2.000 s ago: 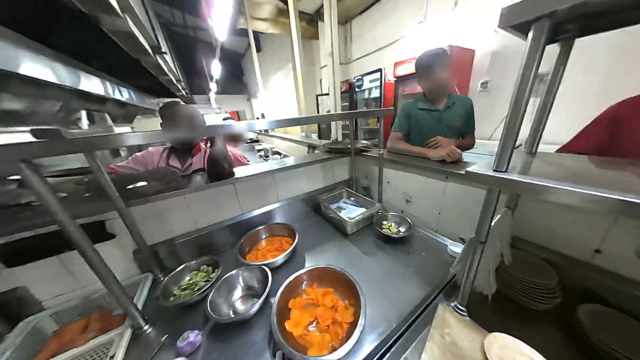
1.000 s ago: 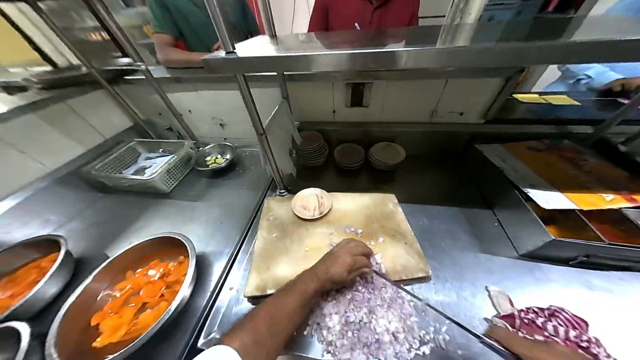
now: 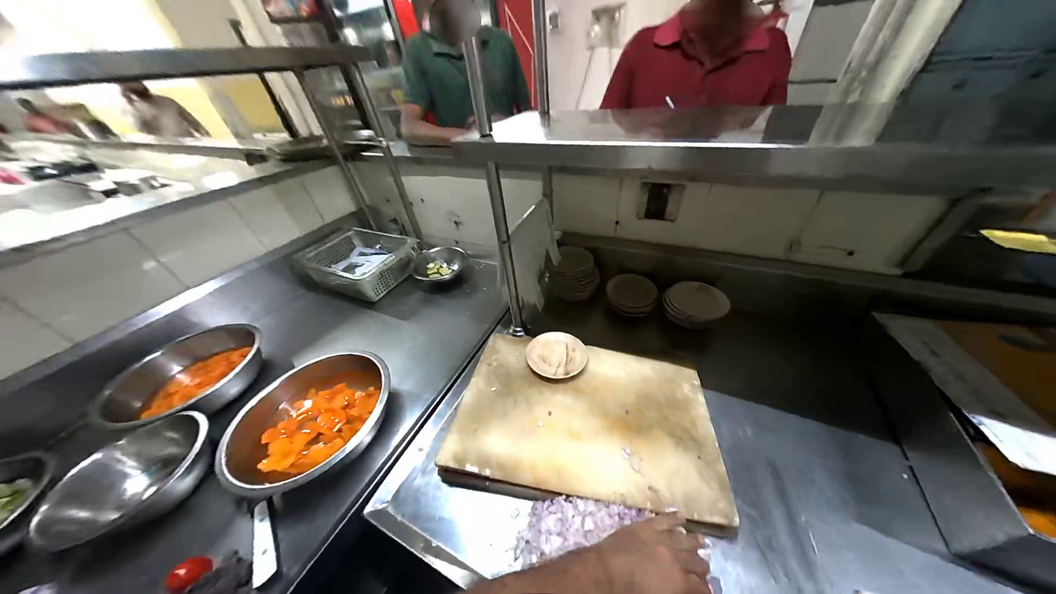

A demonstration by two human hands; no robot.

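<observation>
My left hand [image 3: 652, 557] reaches in from the bottom edge, palm down, its fingers at the chopped purple onion [image 3: 569, 524]. The onion lies on the steel counter along the near side of a worn cutting board [image 3: 594, 421]. Whether the fingers grip any onion cannot be seen. A small plate [image 3: 557, 355] sits on the board's far left corner, and a few onion bits are scattered on its surface. My right hand is out of view.
Left are steel bowls of sliced carrots [image 3: 322, 425], an empty steel bowl [image 3: 124, 478], a knife [image 3: 264, 544] and a tomato [image 3: 189, 572]. A basket [image 3: 355, 264] and stacked plates [image 3: 695, 303] stand behind. Two people are beyond the shelf [image 3: 742, 157].
My left hand is now lower, at the board's near edge. My right hand, the patterned cloth and the long blade near it have left view. Fewer onion bits lie on the board.
</observation>
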